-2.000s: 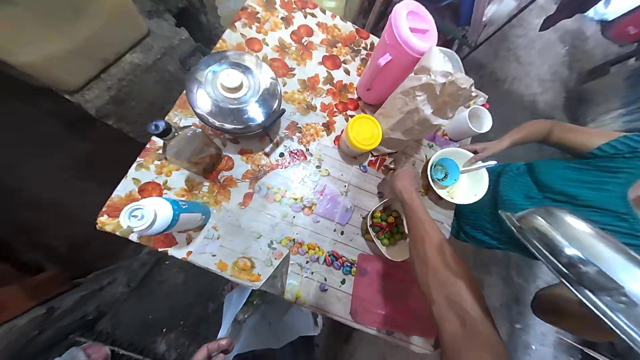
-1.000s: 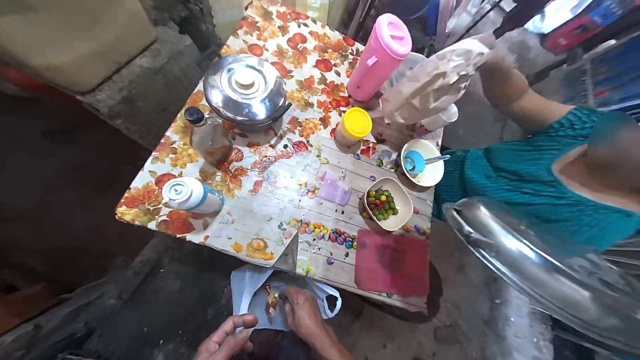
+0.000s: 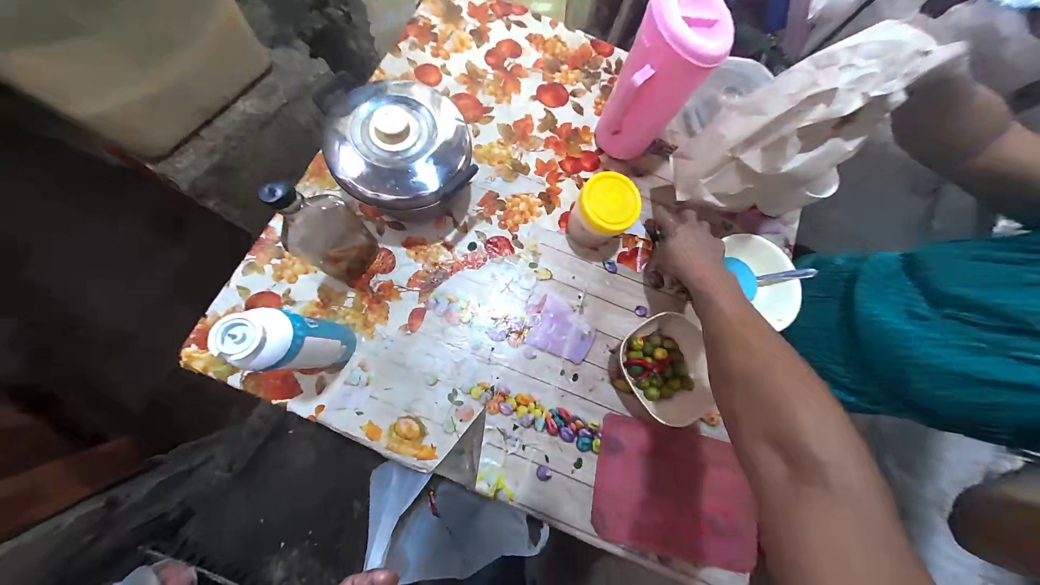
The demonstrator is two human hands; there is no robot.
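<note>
My right hand [image 3: 691, 248] reaches across the table, fingers down between the yellow-lidded jar [image 3: 609, 203] and a white bowl [image 3: 776, 280] with a blue item and a spoon handle. Something small and dark is at its fingertips; its grip is unclear. Under my forearm, a pale bowl [image 3: 691, 402] holds small green fruits and red chili peppers. Only fingertips of my left hand [image 3: 370, 577] show at the bottom edge, beside a translucent plastic bag [image 3: 455, 528] hanging below the table edge, with a red chili pepper visible at it. A crumpled paper bag [image 3: 780, 138] is above my right hand.
On the patterned tablecloth [image 3: 520, 89] are a lidded steel pot [image 3: 398, 146], a glass bottle [image 3: 329, 236], a white-and-blue bottle [image 3: 284, 340], a pink pitcher [image 3: 662, 77] and a red mat [image 3: 674, 496]. A person in teal [image 3: 918, 325] is at the right, one hand by the paper bag.
My right hand has gone from the plastic bag to the table's far right part. My left hand has mostly left view. The paper bag, lower on the table two seconds ago, is now raised.
</note>
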